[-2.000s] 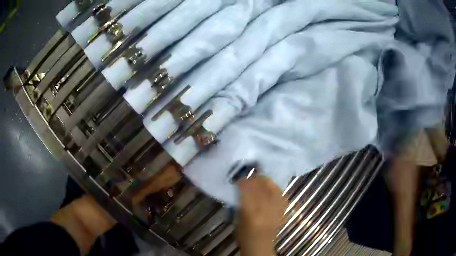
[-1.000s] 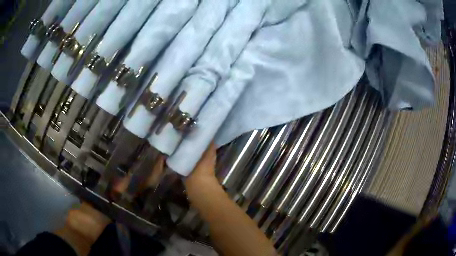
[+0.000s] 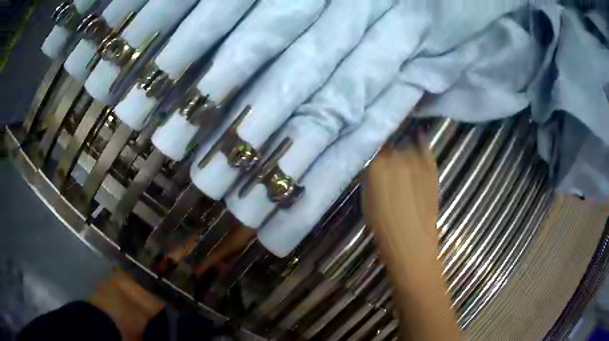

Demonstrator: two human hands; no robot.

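Note:
The large pale blue-grey cloth panel (image 3: 374, 60) lies in long folds over shiny metal bars (image 3: 467, 253). Brass-coloured bar clips (image 3: 279, 186) sit across the fold ends in a slanting row. The nearest fold (image 3: 290, 233) shows no clip at its end. My right hand (image 3: 402, 176) is blurred at this fold's right edge, over the bars; its fingertips are dark and unclear. My left hand (image 3: 127, 303) reaches from the lower left under the end rail; skin shows dimly through the slats, and its fingers and hold are unclear.
The curved end rail (image 3: 87, 233) with flat slats (image 3: 127, 186) runs between my left arm and the folds. White pieces show below the slats. A tan ribbed area (image 3: 561, 266) lies beyond the bars at the right. Loose cloth (image 3: 581, 133) hangs at the upper right.
The cloth's near edge has been folded into a narrow ridge. My right hand has moved from the fold's near end up along its right side. My left arm stays at the lower left.

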